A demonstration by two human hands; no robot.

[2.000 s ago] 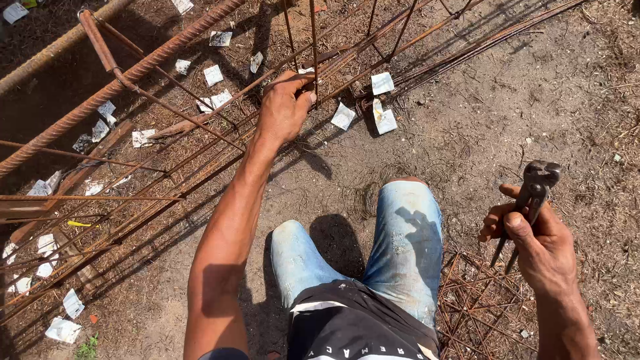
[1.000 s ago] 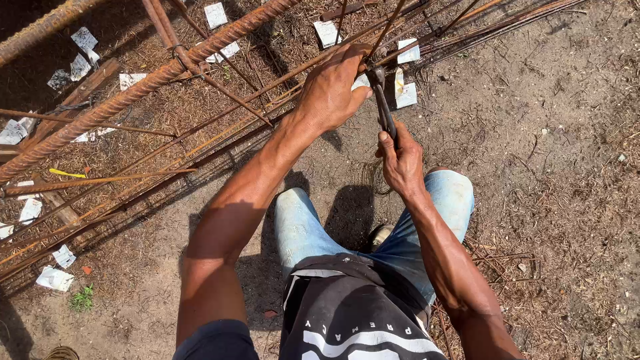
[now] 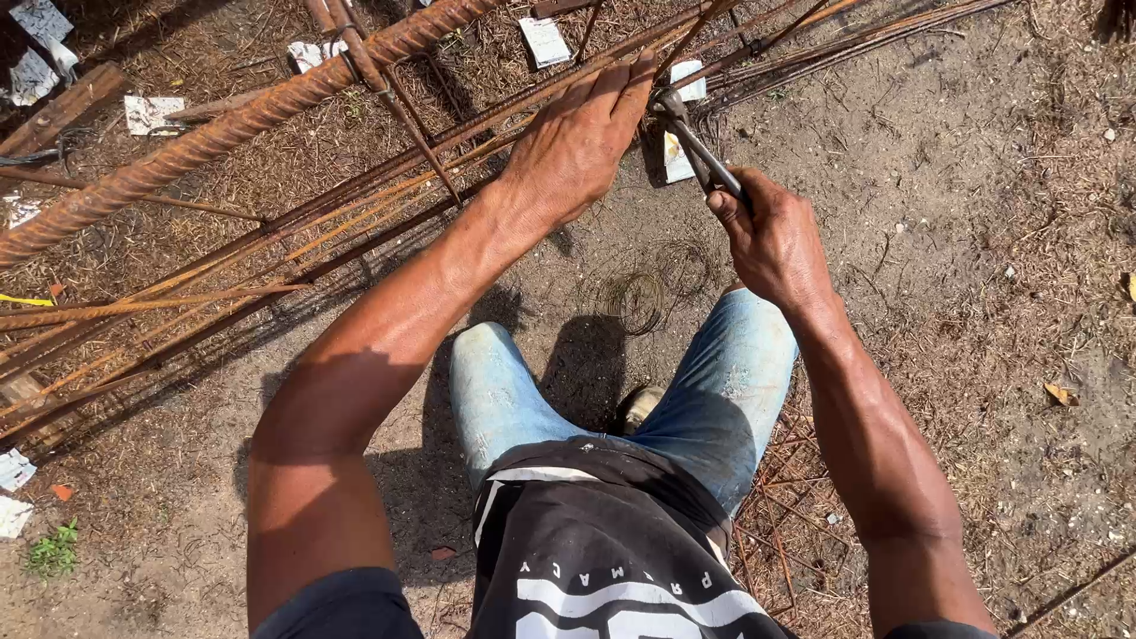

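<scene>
My left hand [image 3: 577, 142] lies over the rusty rebar rods [image 3: 355, 213] of a reinforcement cage, fingers extended toward a crossing bar; whether it pinches anything beneath is hidden. My right hand [image 3: 777, 231] grips the handles of end-cutting nippers [image 3: 701, 149]. The nippers' head is beside my left fingertips, at the edge of the rods, and the tie wire at the jaws is too small to make out. A loose coil of thin wire [image 3: 641, 302] rests on the ground between and beyond my knees.
A thick ribbed steel bar [image 3: 222, 122] runs diagonally at upper left, crossed by a thinner stirrup [image 3: 390, 89]. Paper scraps [image 3: 545, 42] and a wood piece [image 3: 67, 106] lie around the cage. Bent thin rods [image 3: 781, 524] lie beside my right leg.
My right hand first held the nippers out at the right, away from the rods; it has come in to the rods beside my left hand. The left hand now lies flatter, with its fingers extended.
</scene>
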